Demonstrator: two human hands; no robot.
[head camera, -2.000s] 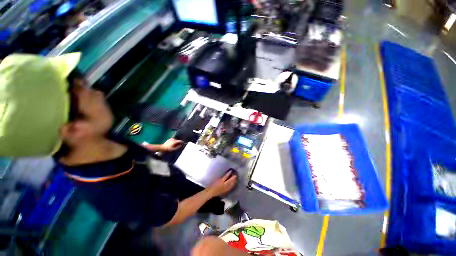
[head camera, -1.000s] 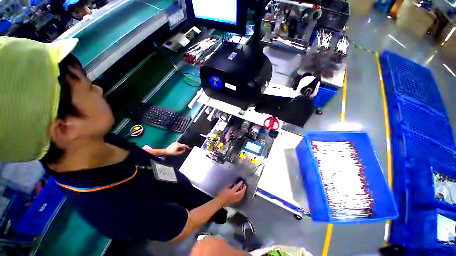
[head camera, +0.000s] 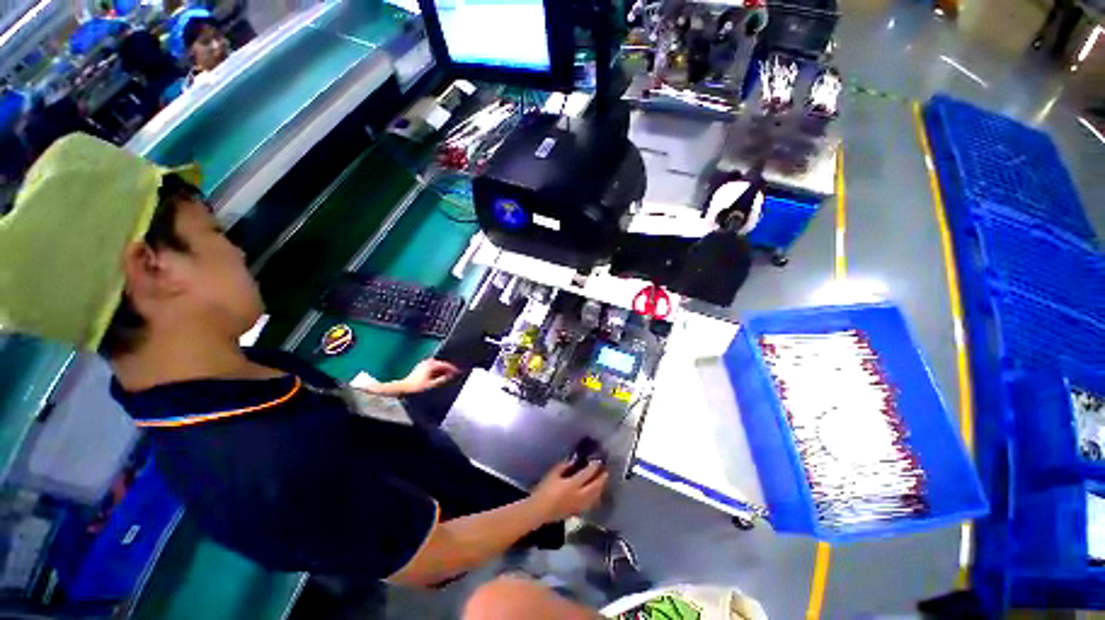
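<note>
Neither of my hands can be made out. A rounded piece of bare skin (head camera: 524, 601) shows at the bottom edge, cut off; I cannot tell which part of an arm it is. A blue plastic tote (head camera: 757, 418) sits tilted in view at the right end of the white cart top (head camera: 693, 424). It holds rows of white wire leads (head camera: 845, 424) with dark red ends. Left of it is a bench machine (head camera: 570, 351) with yellow parts and a small blue display, behind a grey metal plate (head camera: 503, 424). A co-worker's hand (head camera: 570, 484) rests on a black mouse (head camera: 585, 454).
The co-worker (head camera: 267, 460) in a yellow-green cap stands at left. A keyboard (head camera: 394, 305) and tape roll (head camera: 337, 339) lie on the green bench. A black device (head camera: 551, 188), red ring-shaped item (head camera: 651, 302) and monitor (head camera: 494, 34) are behind. Blue pallets (head camera: 1030, 230) line the right.
The blurred view has steadied and shifted slightly. The co-worker's cap and head sit lower and show more of the side. The hand stays at the mouse, and the tote appears further right.
</note>
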